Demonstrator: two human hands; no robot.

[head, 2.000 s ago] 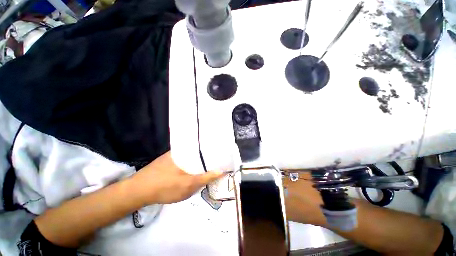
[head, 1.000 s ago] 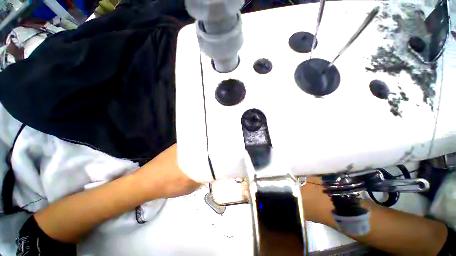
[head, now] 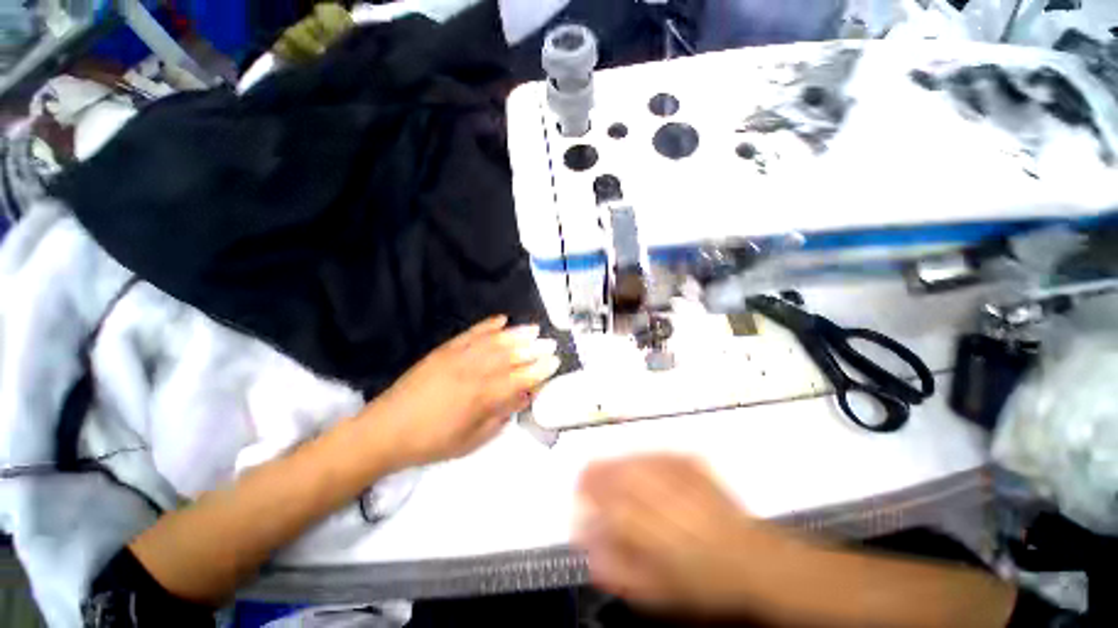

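A black garment panel (head: 331, 196) covers the table left of the sewing machine (head: 785, 160), with a white garment panel (head: 221, 380) in front of it and over the left side. My left hand (head: 454, 393) lies on the black cloth's edge just left of the presser foot (head: 658, 344), fingertips pointing to the needle area. My right hand (head: 668, 528) is blurred, over the table's front part, away from the cloth. Its fingers look curled, but whether it holds anything cannot be told.
Black-handled scissors (head: 868, 368) lie right of the needle. A crumpled clear plastic bag (head: 1067, 417) is at the right end. Ruler markings run along the table's front edge (head: 490, 570). A yellowish cloth (head: 313, 33) is behind the work.
The view has moved back, showing the needle area and scissors. My right hand has come out from behind the machine head to the table's front. My left hand stays by the cloth.
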